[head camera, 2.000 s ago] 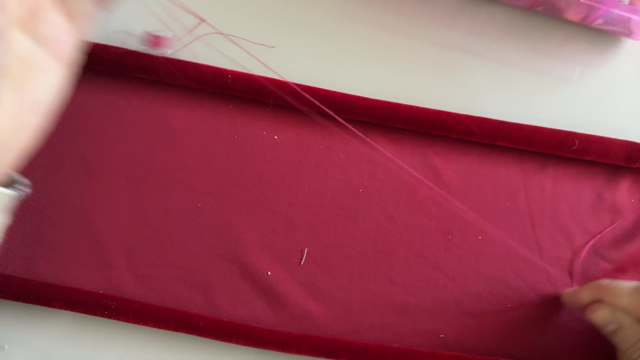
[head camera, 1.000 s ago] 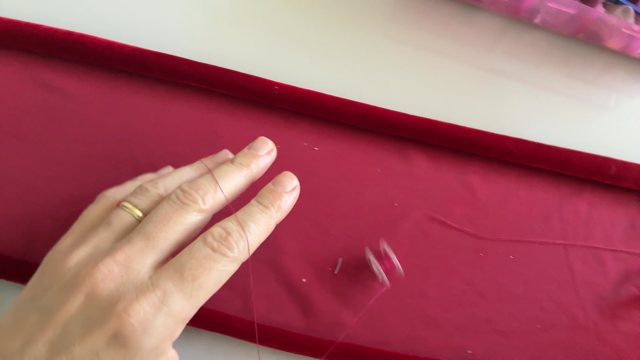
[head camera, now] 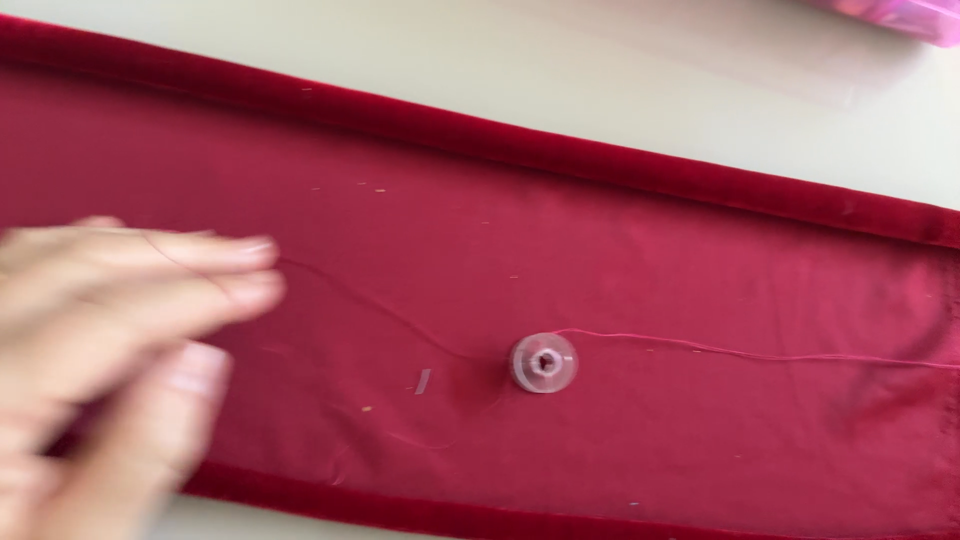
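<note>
At the left edge is my left hand [head camera: 142, 322], blurred, its thumb apart from its fingers. A fine red thread crosses the fingers, and nothing shows pinched between them. To the hand's right, a clear plastic bobbin [head camera: 544, 363] lies flat on the dark red lining of a long cloth piece [head camera: 420, 300]. Red velvet edging [head camera: 480, 142] runs along its long sides. From the bobbin a pink-red thread [head camera: 697, 346] runs to the right edge. My right hand is out of view.
Small lint bits and a short pale scrap [head camera: 423, 381] lie on the lining. A pale tabletop [head camera: 525, 60] shows beyond the velvet. Part of a translucent pink container [head camera: 911, 19] is at the upper right.
My left hand has moved leftward since one second ago. The bobbin, tilted and blurred then, now lies flat. The right hand, seen at the right two seconds ago, is out of view.
</note>
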